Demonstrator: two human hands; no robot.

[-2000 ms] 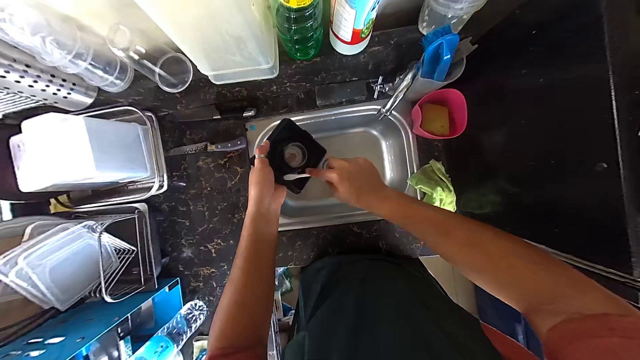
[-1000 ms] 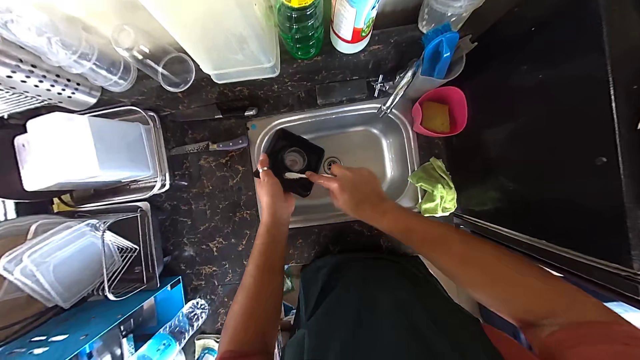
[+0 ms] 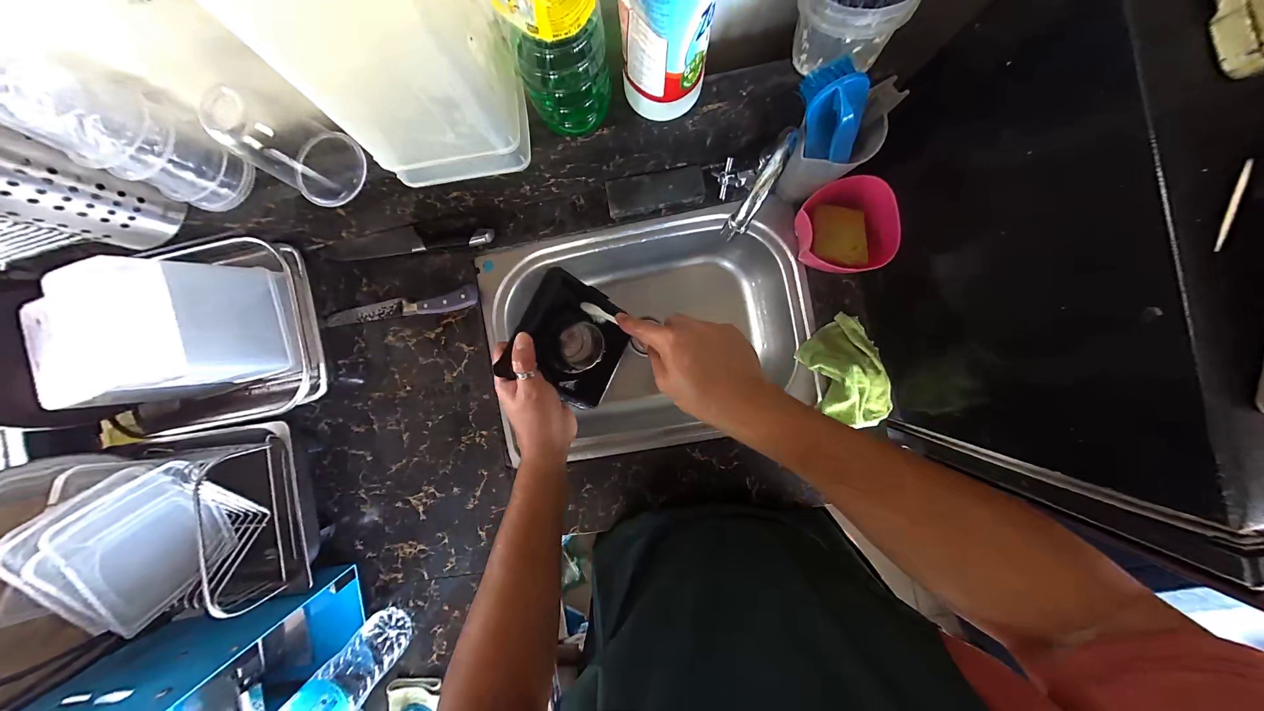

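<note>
Over the left part of the stainless steel sink [image 3: 691,434], my left hand [image 3: 534,403] grips a black plastic part [image 3: 553,308] by its lower left edge, thumb on top. The part is squarish, with a round opening or cup [image 3: 581,346] at its middle. My right hand [image 3: 691,360] holds a small brush [image 3: 598,313] with a pale head, which lies against the part's upper right side. The handle is mostly hidden in my fingers. Just right of the part, the sink drain [image 3: 647,336] shows partly behind my right hand.
Two knives [image 3: 439,301] [image 3: 375,244] lie left of the sink, near dish racks [image 3: 311,365]. Behind stand a faucet [image 3: 760,193], a green bottle [image 3: 568,84] and a white bottle [image 3: 664,69]. At right are a pink cup [image 3: 881,222] with a sponge [image 3: 839,237] and a green cloth [image 3: 854,375].
The brush has moved from the part's lower edge to its upper right side. The black part has turned and tilted in my left hand.
</note>
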